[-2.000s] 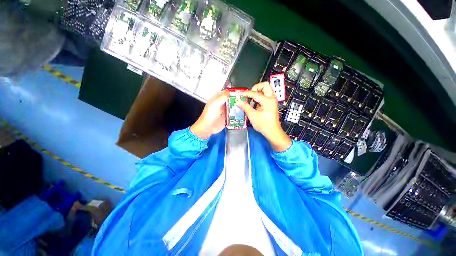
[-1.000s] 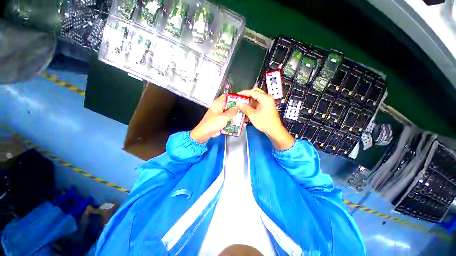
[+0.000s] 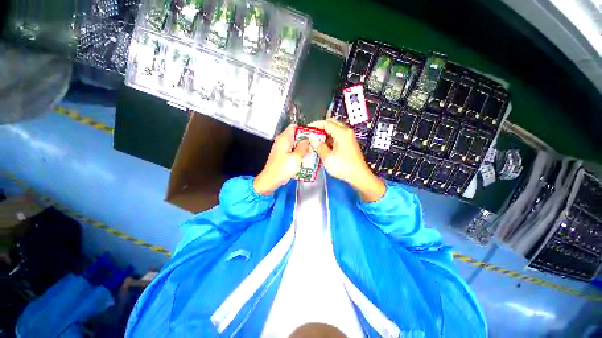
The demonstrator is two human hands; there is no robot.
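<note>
A red front housing (image 3: 308,173) with a green circuit board in it is between my two hands, above my lap. My left hand (image 3: 284,160) grips its left side, with the thumb over the board. My right hand (image 3: 340,153) grips its upper right side, with the thumb on the board. The fingers hide much of the housing's sides and middle. Another red housing (image 3: 355,104) with a white key area lies on the left part of the dark housing tray (image 3: 441,146). A white keypad with dark dots (image 3: 383,134) lies on the tray beside it.
A clear blister tray (image 3: 282,99) of green boards is at the upper left. Loose circuit boards (image 3: 428,86) lie on the dark tray. Small pale pieces (image 3: 489,173) lie right of it, then stacked trays (image 3: 573,228). An open carton (image 3: 196,162) is below the bench edge.
The held housing has tilted and both thumbs have moved onto its board. The bench and trays have shifted slightly left and up in the view.
</note>
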